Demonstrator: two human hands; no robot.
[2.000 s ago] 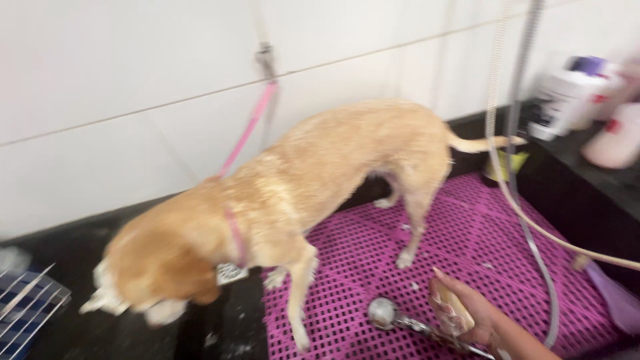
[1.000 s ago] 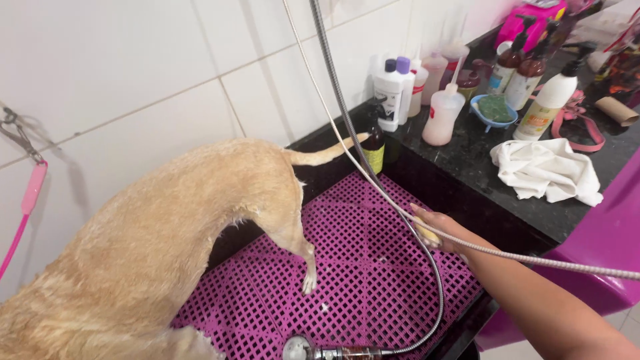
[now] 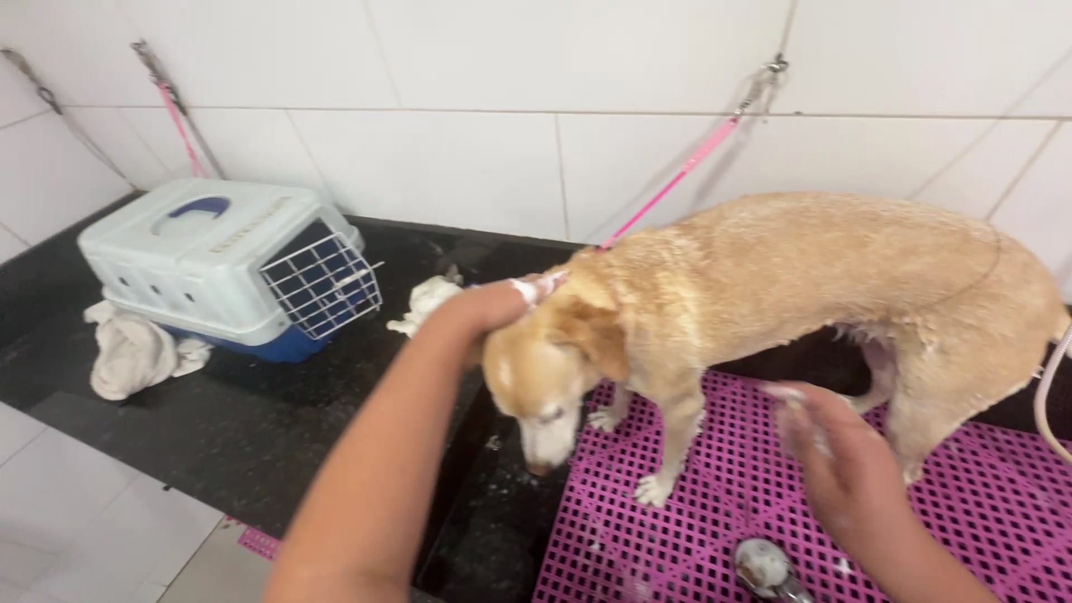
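Observation:
A wet tan dog with a white muzzle stands on a pink plastic grid mat, head lowered to the left. A pink leash runs from its neck up to a hook on the wall. My left hand, with white lather on the fingers, touches the back of the dog's head and neck. In front of the dog's belly, over the mat, my right hand is held away from the body, lathered, with fingers apart; it looks blurred. A shower head lies on the mat below it.
On the black stone counter at the left stands a pet carrier with its wire door ajar. A crumpled whitish towel lies beside it, and a white cloth is behind my left arm. A hose hangs at the right edge.
The view has swung left from the bottles to the dog's head. My left hand now rests on the dog's neck. The yellowish object in my right hand two seconds ago no longer shows there.

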